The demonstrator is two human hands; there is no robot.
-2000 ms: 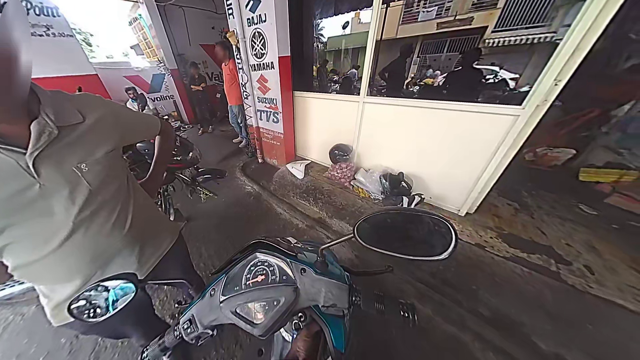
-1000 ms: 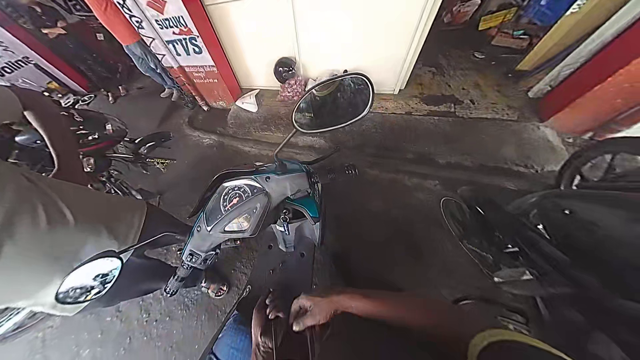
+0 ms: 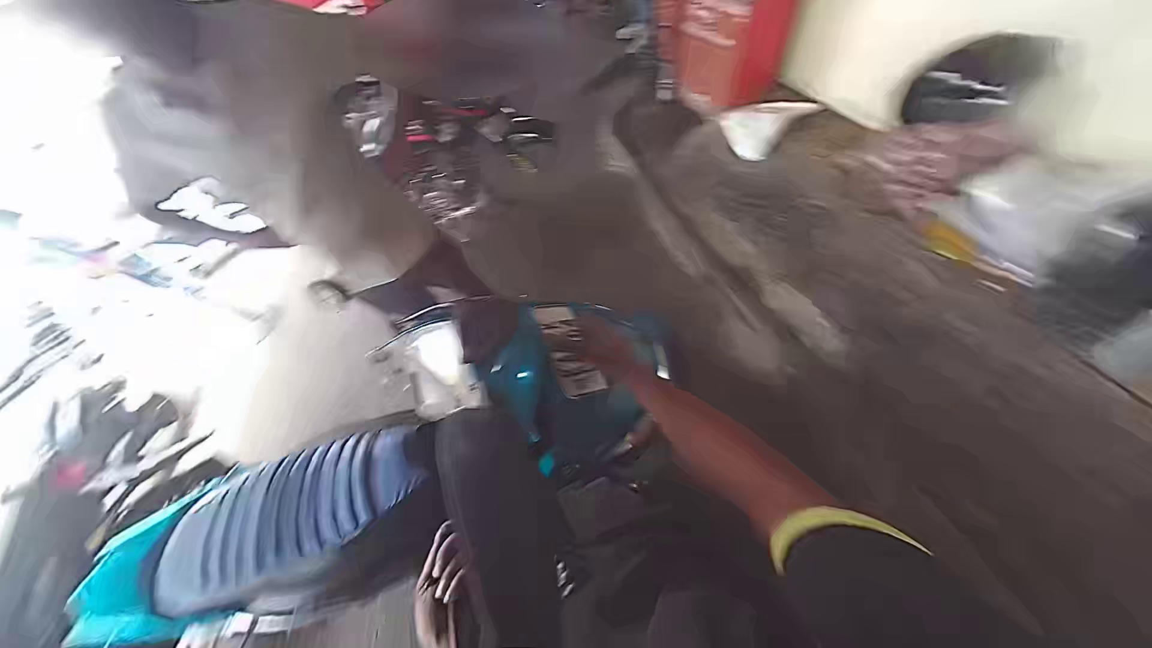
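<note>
The view is badly blurred. My right forearm, in a dark sleeve with a yellow cuff, reaches from the lower right to a teal scooter's bodywork [image 3: 513, 373]. My right hand [image 3: 607, 346] is at the right side of a pale plate bearing writing [image 3: 580, 376]; its fingers are smeared, and whether they grip anything cannot be told. Left of that arm, a dark, upright shape, perhaps a sleeve or trouser leg [image 3: 495, 531], runs to the scooter. My left hand cannot be made out with certainty. Fingers or toes [image 3: 443, 567] show low in the middle, beside the dark shape.
A leg in ridged blue denim [image 3: 288, 517] extends at lower left. A person in a grey-brown shirt [image 3: 297, 135] stands at upper left, near a red motorcycle [image 3: 441, 144]. A raised kerb [image 3: 720, 252] runs diagonally; bags [image 3: 1008, 207] and a dark helmet [image 3: 963, 85] lie by the pale wall.
The view has swung strongly. My right hand was low by the scooter's seat area one second ago, near another hand; now the right arm reaches forward to the teal bodywork.
</note>
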